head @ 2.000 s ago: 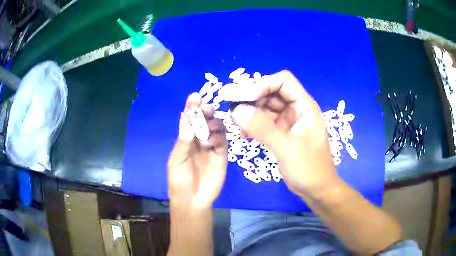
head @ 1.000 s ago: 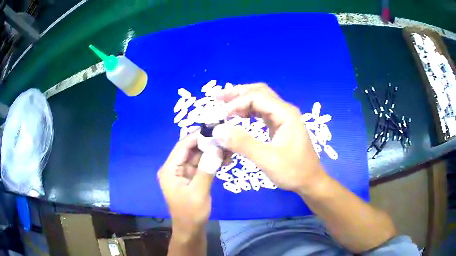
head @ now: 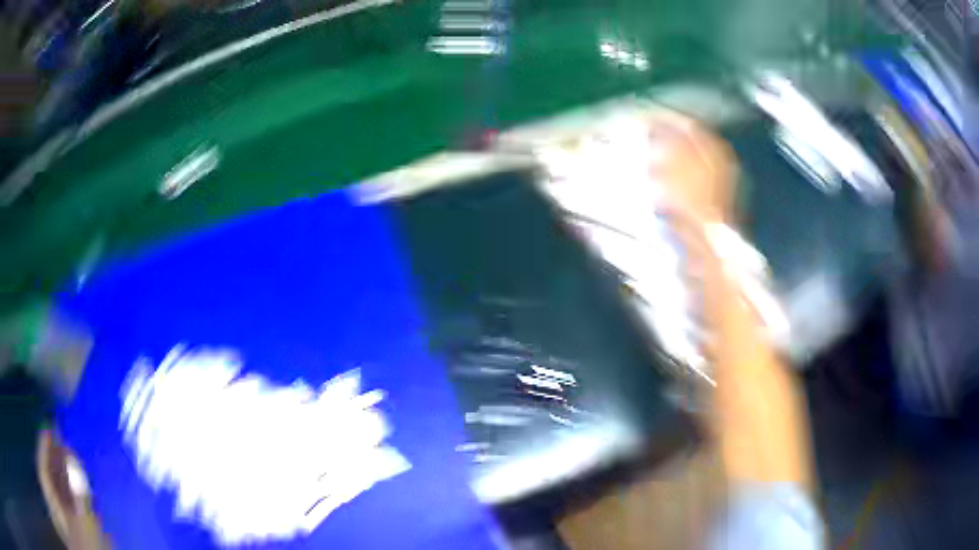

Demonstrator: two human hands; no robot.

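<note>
The picture is heavily blurred. My right hand (head: 692, 167) is over the far end of the shallow tray of white units (head: 623, 215); its fingers are too blurred to tell whether it holds something. My left hand (head: 67, 483) shows only in part at the left edge, beside the blue mat (head: 268, 269), and its fingers and any held thing cannot be made out. The white oval pieces (head: 236, 440) lie as a smeared pile on the mat. The dark pins (head: 537, 387) lie on the dark green bench between mat and tray.
The squeeze bottle is a faint blur at the far left (head: 64, 344). A green surface (head: 322, 118) runs behind the bench. Brown cardboard (head: 644, 510) is below the bench's front edge. Blurred white things (head: 821, 134) and grey-blue shapes, perhaps another person, are at the right.
The view has swung right, so mat and pile now sit at the left. My right hand has left my left hand and moved to the tray. My left hand is now mostly cut off.
</note>
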